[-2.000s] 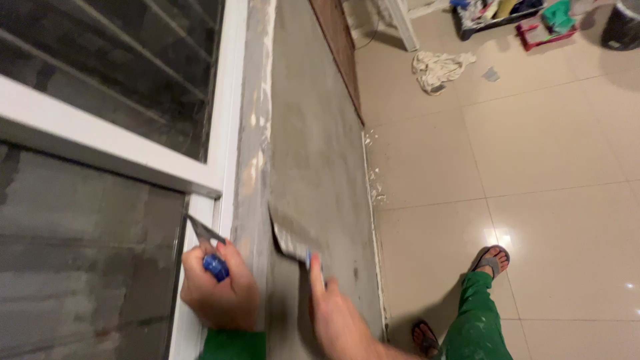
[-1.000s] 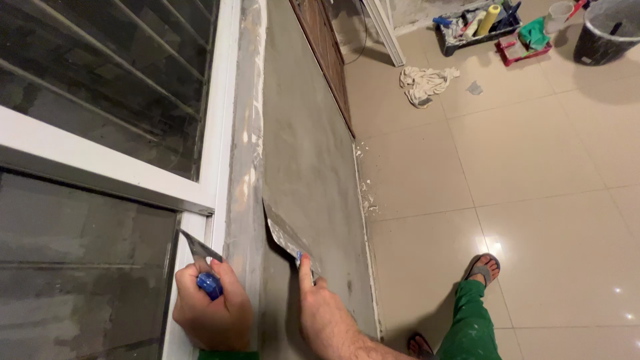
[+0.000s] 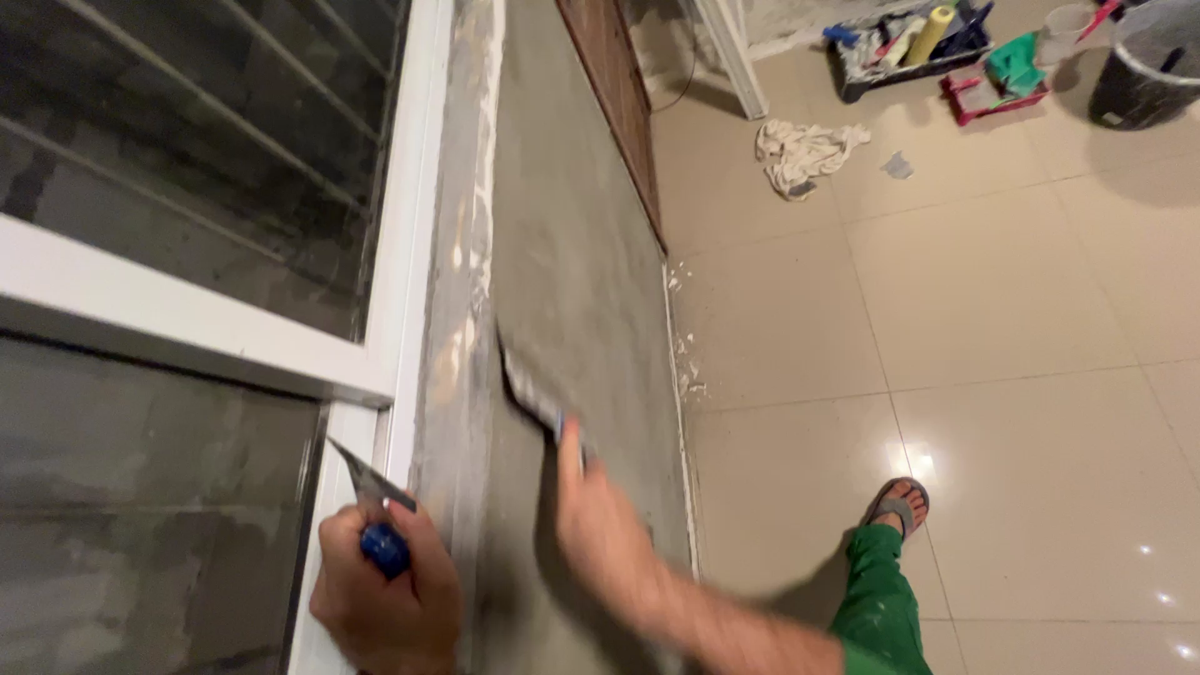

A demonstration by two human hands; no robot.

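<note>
My left hand (image 3: 389, 586) is closed around the blue handle of a small putty knife (image 3: 367, 478), whose thin metal blade points up beside the white window frame (image 3: 398, 234). In my right hand (image 3: 600, 525) is a wider putty knife (image 3: 530, 394) with some blue at its handle. Its blade lies at the grey plastered wall (image 3: 581, 272), close to the edge with the sill. Motion blurs the right hand and hides part of the handle. Whitish, patchy filler runs along the grey sill (image 3: 455, 337) between wall and frame.
A wooden panel (image 3: 623, 122) adjoins the wall's far end. On the tiled floor (image 3: 787, 319) lie a crumpled cloth (image 3: 806, 155), a grey scrap (image 3: 897, 166), a black tray (image 3: 853, 84) of tools, a red tray (image 3: 984, 108) and a dark bucket (image 3: 1125, 98). White crumbs lie along the wall base.
The view has shifted somewhat, showing more of the trays and bucket. Both hands keep hold of their putty knives; no grip has plainly changed.
</note>
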